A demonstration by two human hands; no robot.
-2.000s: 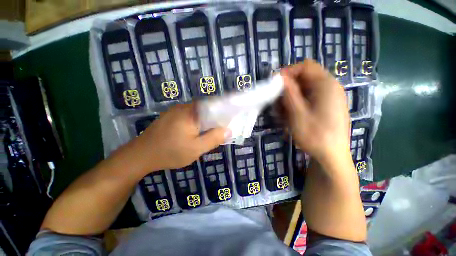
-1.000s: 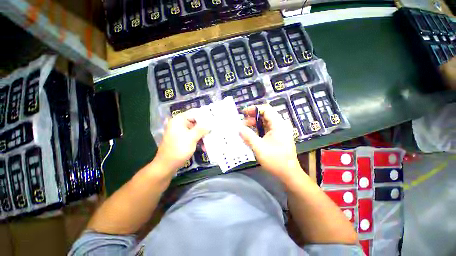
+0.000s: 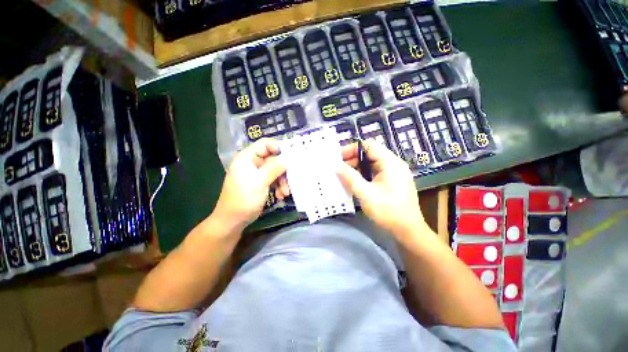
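Note:
A white sticker sheet (image 3: 318, 175) with rows of small dark dots is held between my two hands above the near edge of the tray. My left hand (image 3: 256, 180) grips its left edge. My right hand (image 3: 380, 184) pinches its right edge, and a thin dark item (image 3: 363, 155), perhaps tweezers, lies between the fingers. The translucent blister tray (image 3: 229, 143) holds black housings (image 3: 319, 58) with yellow four-loop marks, in two rows with sideways ones between. My hands and the sheet hide some near housings.
Stacked filled trays (image 3: 96, 165) stand at left, beside a black slab (image 3: 158, 130) with a white cable (image 3: 160, 185). A wooden board (image 3: 206, 45) and another tray are at the far edge. Red and black parts (image 3: 480, 225) lie lower right. Part of a person's hand (image 3: 623, 101) shows at far right.
The sheet was bent and blurred two seconds ago and is now spread flatter between both hands. Since one second ago, the bench view has shifted slightly and the sheet remains in both hands.

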